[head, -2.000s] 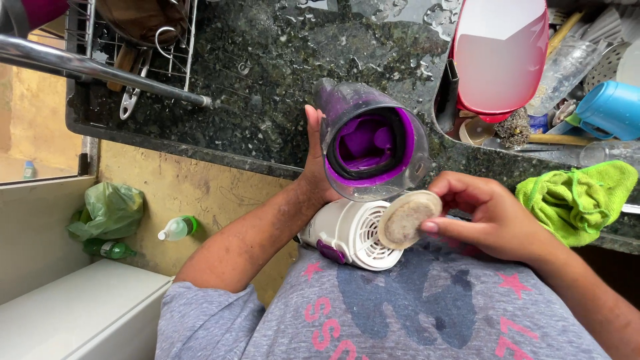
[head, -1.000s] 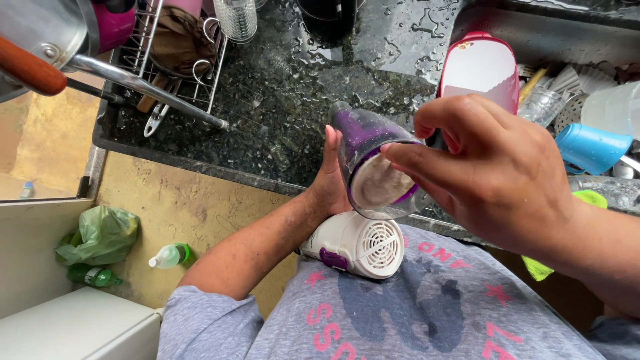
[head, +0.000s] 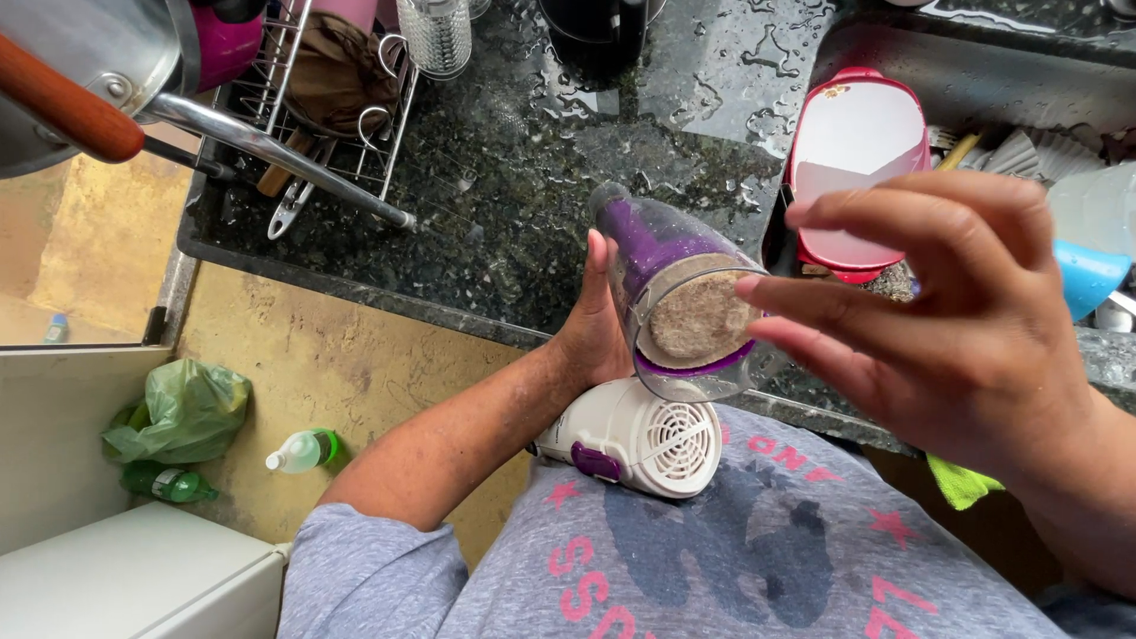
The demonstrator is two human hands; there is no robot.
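My left hand [head: 596, 328] holds a clear plastic dust cup with a purple inner part [head: 652, 235], its open end tilted toward me. A round, dusty beige filter disc [head: 701, 319] sits in the cup's mouth. Beside that mouth is my right hand [head: 941, 328], thumb and fingertips at the disc's right edge; whether they touch it, I cannot tell. Under the cup, a white handheld vacuum body [head: 643, 435] with a round grille and a purple latch rests against my shirt, below my left wrist.
The dark granite counter [head: 497, 213] is wet. A wire dish rack [head: 390, 133] and pan [head: 98, 80] are at upper left. The steel sink [head: 958, 62] holds a red-rimmed white container [head: 856, 133], utensils and a blue cup [head: 1087, 275]. A green cloth [head: 963, 479] hangs near the counter edge.
Two seconds ago my right hand held the disc above the vacuum's grille, outside the cup. The disc has moved into the cup's mouth, and my right fingers have since shifted to its right edge.
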